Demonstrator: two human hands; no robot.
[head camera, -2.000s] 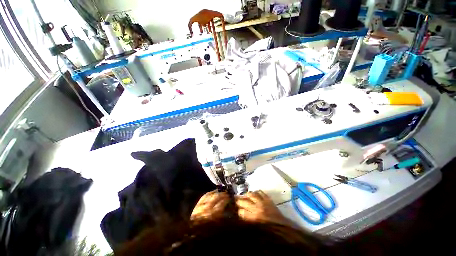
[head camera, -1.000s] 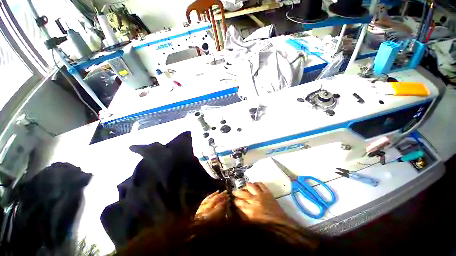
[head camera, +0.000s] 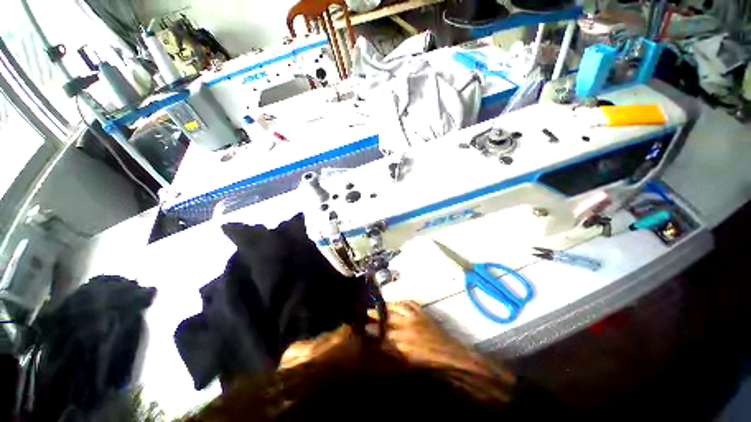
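Note:
A black fabric piece (head camera: 268, 297) lies on the white machine bed, left of the needle, with its right edge by the presser foot (head camera: 372, 262). My left hand (head camera: 321, 348) rests on the cloth, blurred and partly hidden by dark hair at the bottom. My right hand (head camera: 416, 334) is just right of it, in front of the presser foot, its fingers at the cloth's narrow right edge. Both hands hold the cloth's edge between them. The white sewing machine head (head camera: 445, 216) extends to the right.
Blue-handled shears (head camera: 496, 290) and small snips (head camera: 570, 258) lie on the bed at right. A second black pile (head camera: 95, 338) is at far left. An orange-yellow item (head camera: 632, 114) lies on the machine head. A grey-white garment (head camera: 432, 99) is on the machine behind.
The view has shifted, so the machine and shears appear further left and higher. My hands sit lower and further from the presser foot, with a black strip of cloth showing between.

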